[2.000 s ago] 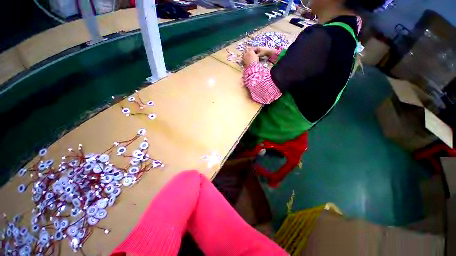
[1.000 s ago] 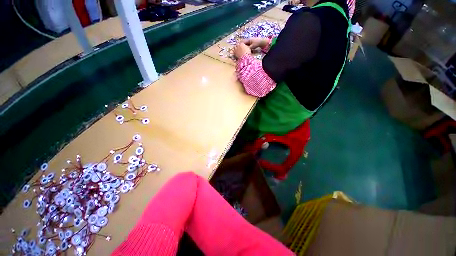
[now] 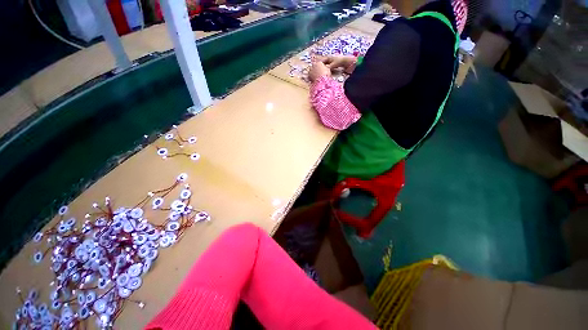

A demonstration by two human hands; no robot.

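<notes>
A big tangled pile of wired discs point(image 3: 106, 251), white-grey with thin red-brown leads, lies on the tan bench point(image 3: 248, 138) at the left. A few more wired discs point(image 3: 195, 156) lie apart, further up the bench. A small cluster of small white parts point(image 3: 277, 207) is near the bench's front edge. One bent arm in a bright pink sleeve reaches across the bottom centre, its cuff at the bottom edge by the pile. Neither of my hands is visible; both are out of the picture below.
A person point(image 3: 400, 84) in a green apron sits on a red stool point(image 3: 371, 200) at the bench, hands at another disc pile point(image 3: 342, 45). A green conveyor point(image 3: 251, 58) and white upright point(image 3: 187, 55) stand behind. A yellow crate point(image 3: 400, 287) and cartons point(image 3: 522, 138) are at the right.
The camera view has shifted slightly. The pink-sleeved arm keeps its bent pose, and the discs on the bench look unchanged. The seated person's hands have moved slightly at their pile.
</notes>
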